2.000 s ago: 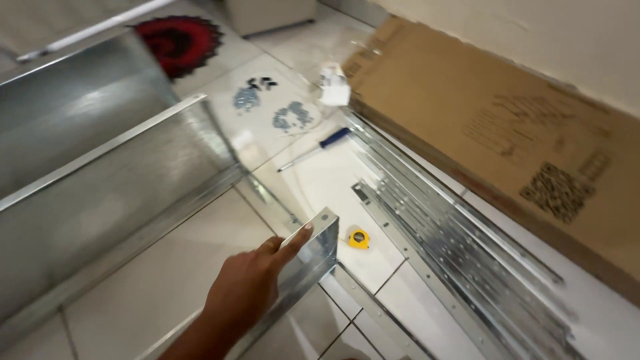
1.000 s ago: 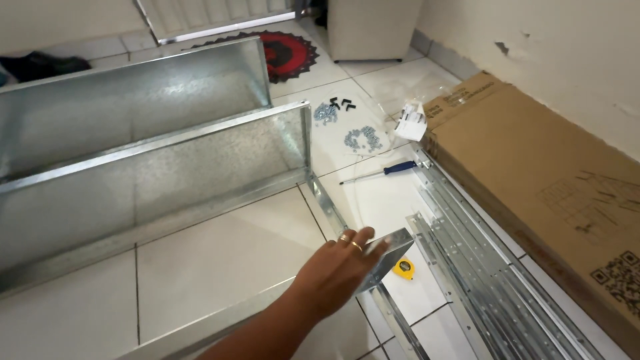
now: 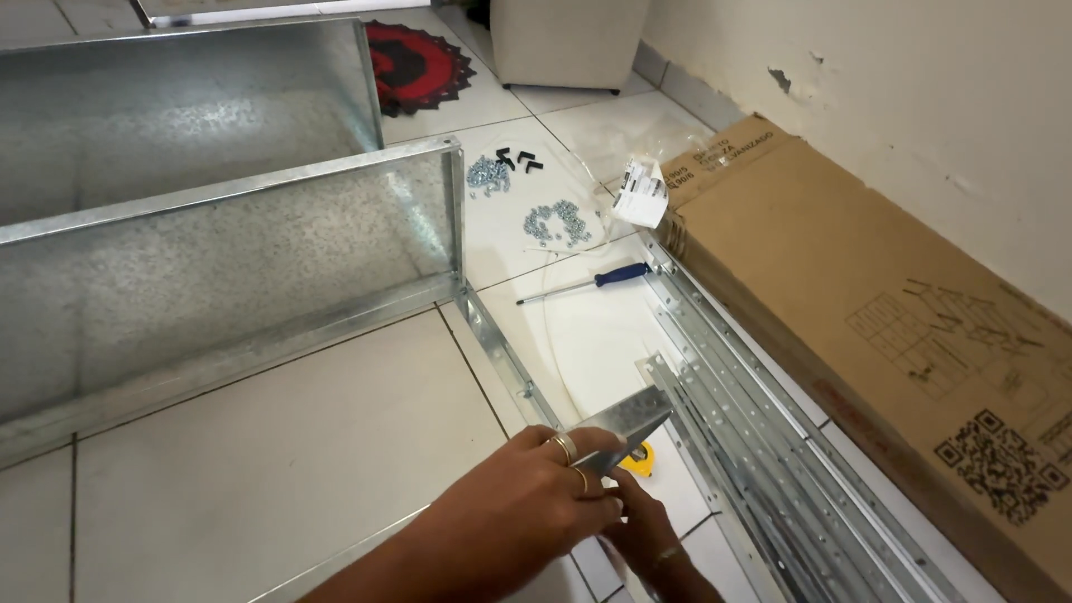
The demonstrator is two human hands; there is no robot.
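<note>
My left hand (image 3: 536, 494), with rings on two fingers, grips the corner of a galvanized steel shelf (image 3: 624, 414) near the lower middle. Just to its right and lower, my right hand (image 3: 645, 532) is at the same corner; its fingertips are partly hidden behind the left hand. A perforated metal upright (image 3: 498, 352) runs along the floor from this corner to a second galvanized shelf (image 3: 251, 243), which stands on its long edge. Behind that is another shelf panel (image 3: 193, 92). A yellow tape measure (image 3: 641, 459) lies partly hidden behind the held corner.
A blue-handled screwdriver (image 3: 621, 274) lies on the tiles. Beyond it are piles of nuts (image 3: 557, 224) and bolts (image 3: 488, 174), with black plastic corner pieces (image 3: 526, 159). Perforated metal strips (image 3: 737, 402) and a long cardboard box (image 3: 871, 310) lie along the right. A red and black mat (image 3: 419, 67) is at the back.
My right hand has come into view beside the left at the shelf corner. The left hand stays on that corner, its fingers now wrapped over the edge.
</note>
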